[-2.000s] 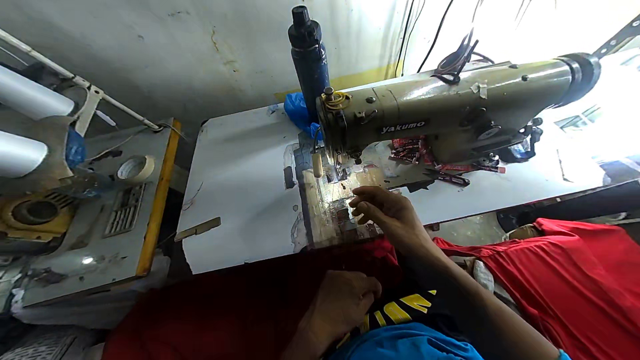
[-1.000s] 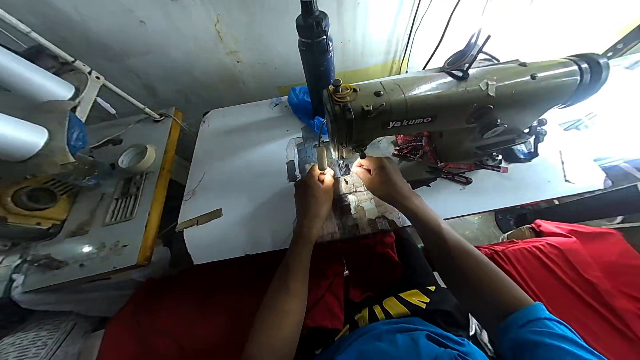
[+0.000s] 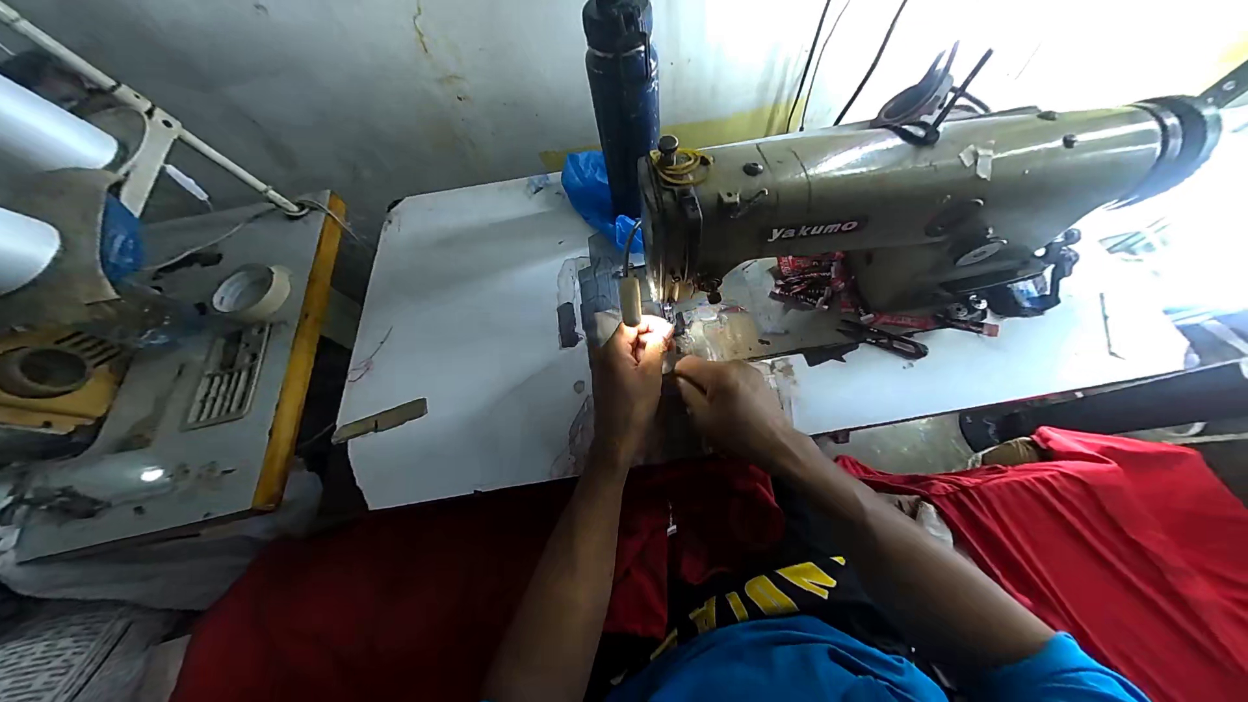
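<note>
A Yakumo sewing machine (image 3: 877, 195) stands on a white table, its needle area lit by a small lamp. My left hand (image 3: 632, 366) is at the needle area, fingertips bent together in the bright light; what they pinch is too small to tell. Just to its right, my right hand (image 3: 726, 395) has thumb and forefinger close together near the left fingers, and whether something thin is between them cannot be made out. Dark red fabric (image 3: 409, 575) lies over my lap below the table edge, with a small metallic piece, perhaps a zipper pull (image 3: 671, 526), on it.
Scissors-like thread snips (image 3: 882, 339) and red packets (image 3: 809, 283) lie under the machine arm. A dark blue bottle-like cylinder (image 3: 624, 117) stands behind, beside a blue plastic bag (image 3: 587, 190). A tape roll (image 3: 251, 292) sits on the left table. Red fabric (image 3: 1102, 526) hangs at right.
Two seconds ago my left hand was down on the dark red fabric; it has moved up to the needle area. My right hand has come slightly down from the needle since one second ago.
</note>
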